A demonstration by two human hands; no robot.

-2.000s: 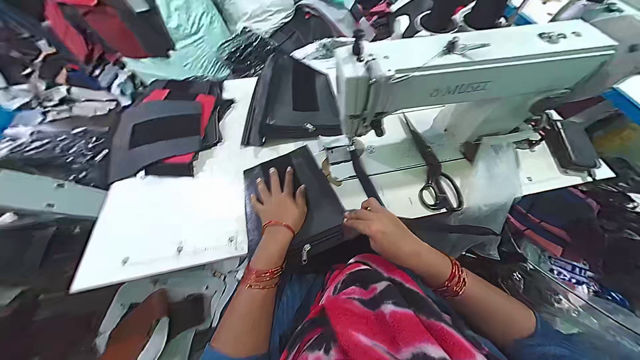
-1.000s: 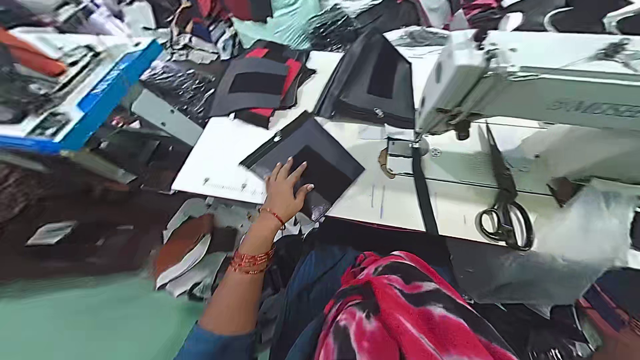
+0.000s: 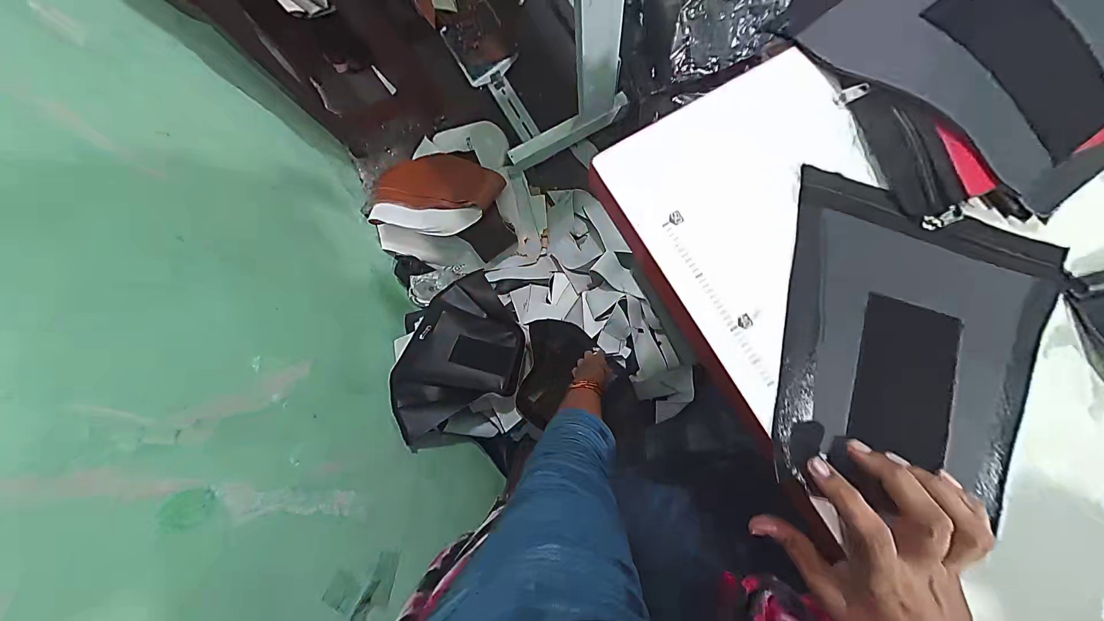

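Note:
My left hand [image 3: 591, 369] reaches down beside the table, at a dark piece [image 3: 552, 358] among the scraps; whether its fingers grip that piece is unclear. A black bag-like piece [image 3: 457, 354] with a darker rectangle lies just left of it. My right hand [image 3: 901, 526] has its fingers spread over the lower edge of a flat grey panel [image 3: 992, 362] with black borders and a black rectangle [image 3: 906, 379]. This panel lies on the white sewing table [image 3: 707, 164], its top edge touching grey, black and red pieces [image 3: 966, 164] with zippers.
Many white and grey scraps [image 3: 561, 293] lie below the table's left edge, with a brown piece [image 3: 440, 183] on a stack behind them. A metal table leg [image 3: 598, 60] stands further back. Green floor [image 3: 216, 302] spans the left side. Clear plastic [image 3: 716, 43] lies behind the table.
The view has swung far left and down, and the sewing machine is out of it. My left hand has left the panel on the table and gone down to the scraps. My right hand now touches the panel.

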